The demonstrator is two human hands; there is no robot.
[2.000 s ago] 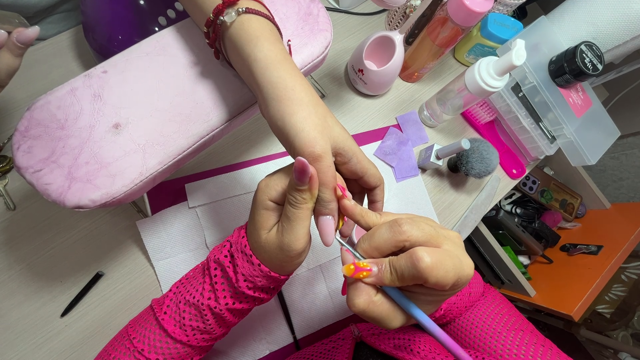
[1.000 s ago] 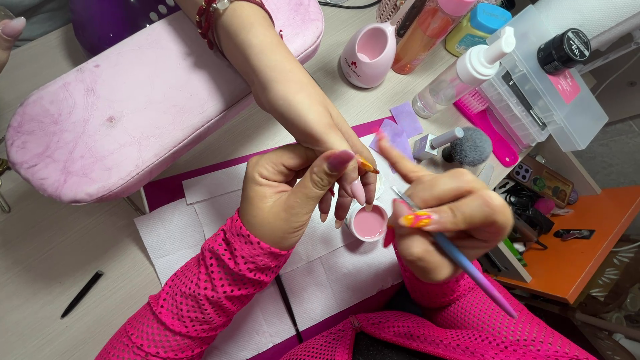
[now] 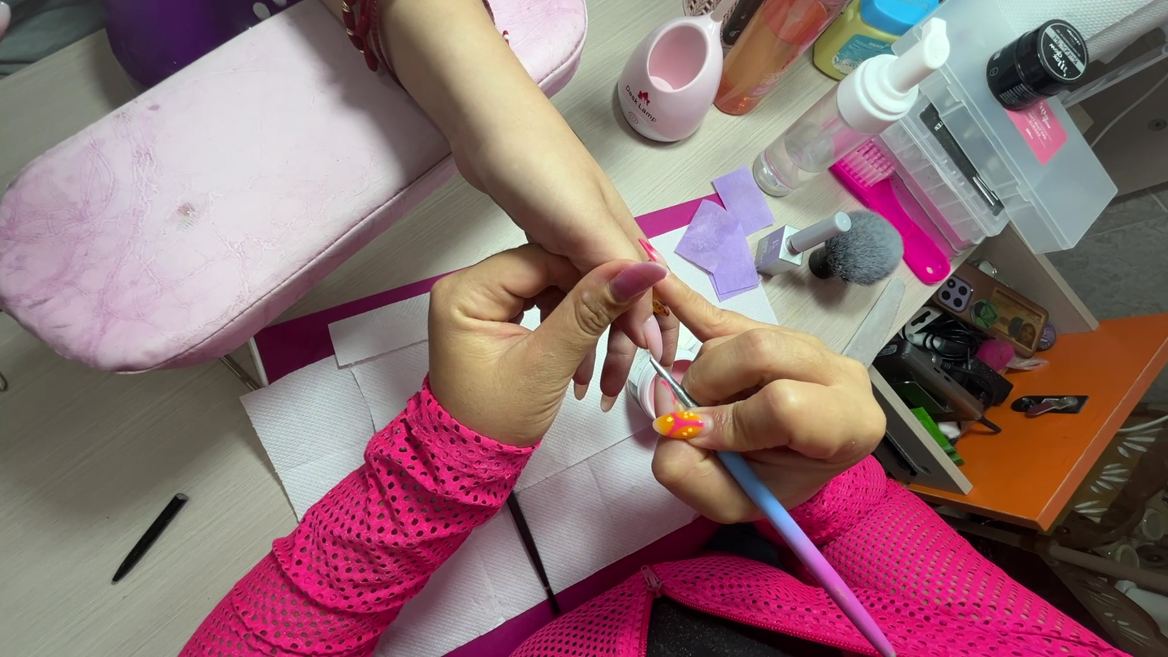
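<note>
My left hand (image 3: 520, 338) grips a finger of another person's hand (image 3: 584, 214), its thumb on top. Between my right thumb and fingers is a nail brush with a blue-to-pink handle (image 3: 785, 520); its tip touches or nearly touches the long pale pink nail (image 3: 652, 337) of that finger. My right hand (image 3: 776, 411) rests its index fingertip against the other person's hand. Behind the brush, partly hidden by my right hand, stands an open jar of pink gel (image 3: 648, 392) on white paper towels (image 3: 584, 511).
A pink armrest (image 3: 228, 182) lies under the other person's forearm. At the right are purple wipes (image 3: 721, 246), a bottle of nail product (image 3: 780, 251), a grey dust brush (image 3: 862, 248), a pump bottle (image 3: 839, 119), a pink desk lamp base (image 3: 671, 82) and an open drawer (image 3: 940, 383). A black pen-like stick (image 3: 151, 538) lies left.
One second ago my right hand and the brush were apart from the other person's hand, right of the gel jar. Now they are back against the held finger.
</note>
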